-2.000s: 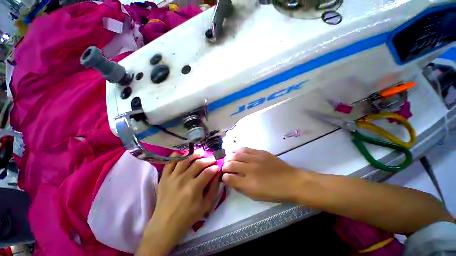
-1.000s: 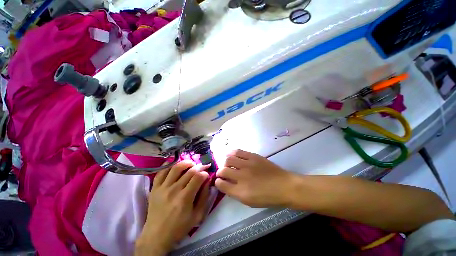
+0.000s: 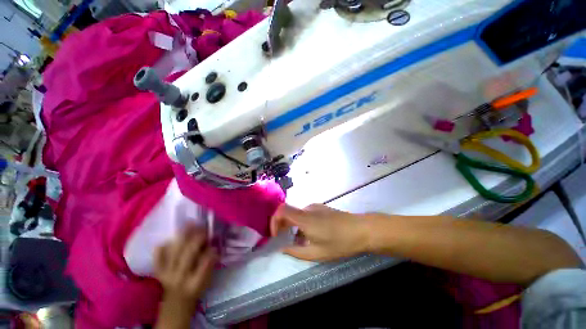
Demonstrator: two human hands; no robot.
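The magenta garment (image 3: pixel 103 122) with a pale panel lies heaped left of the sewing machine head (image 3: pixel 321 96). A magenta part of it runs under the lit presser foot (image 3: pixel 284 182). My right hand (image 3: pixel 324 232) is right of and below the foot, fingertips pinched on the cloth's edge beside a whitish strip. My left hand (image 3: pixel 186 262) is blurred and lies over the pale panel, lower left of the needle; whether it grips the cloth cannot be told. The needle itself is not distinguishable.
Scissors with yellow and green handles (image 3: pixel 495 168) lie right of the head, with an orange-handled tool (image 3: pixel 513 97) and magenta scraps (image 3: pixel 443 125) nearby. A ruler strip (image 3: pixel 321 283) runs along the front table edge. Magenta cloth with a yellow strip (image 3: pixel 498 305) hangs at lap level.
My left hand has moved away from the foot, left and down. My right hand has shifted slightly and its fingertips are drawn together lower. More magenta cloth shows below the foot.
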